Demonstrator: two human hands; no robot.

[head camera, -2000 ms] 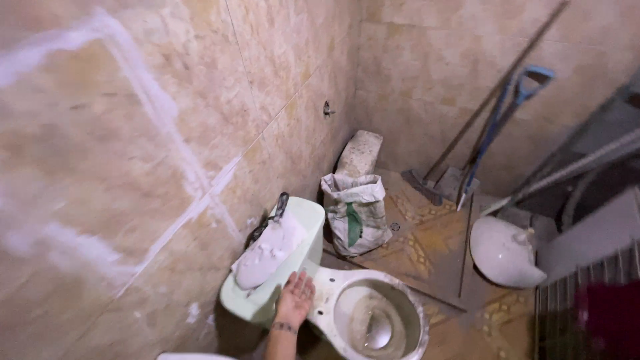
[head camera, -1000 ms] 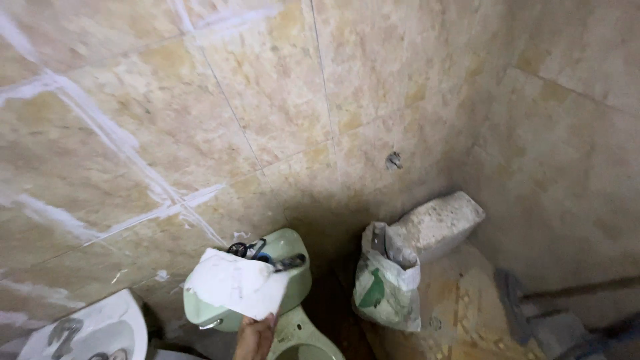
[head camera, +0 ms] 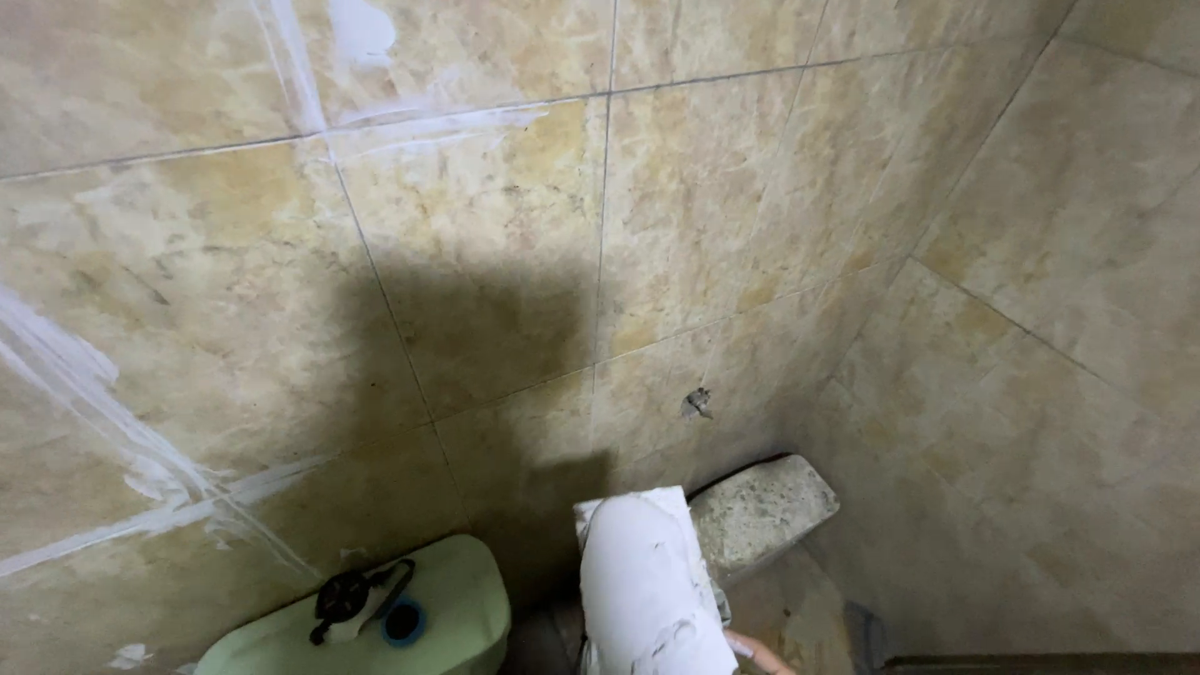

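A white board bearing a thick mound of white paste stands out at the lower middle. Part of my left hand shows at the board's lower right edge, holding it; most of the hand is hidden or cut off. My right hand is not in view. To the left is the pale green toilet tank, with a round black item with a strap and a blue ring-shaped part on top. White paste streaks mark the tiled wall along its joints.
A rough, whitish block rests at the foot of the wall, behind the board. A small metal fitting sticks out of the wall above it. The walls meet in a corner at the right. A dark object lies low at the right.
The paste-covered board, over the toilet tank one second ago, is now right of it, in my left hand. The dark-handled tool seen on it then no longer shows. The view has moved closer to the wall.
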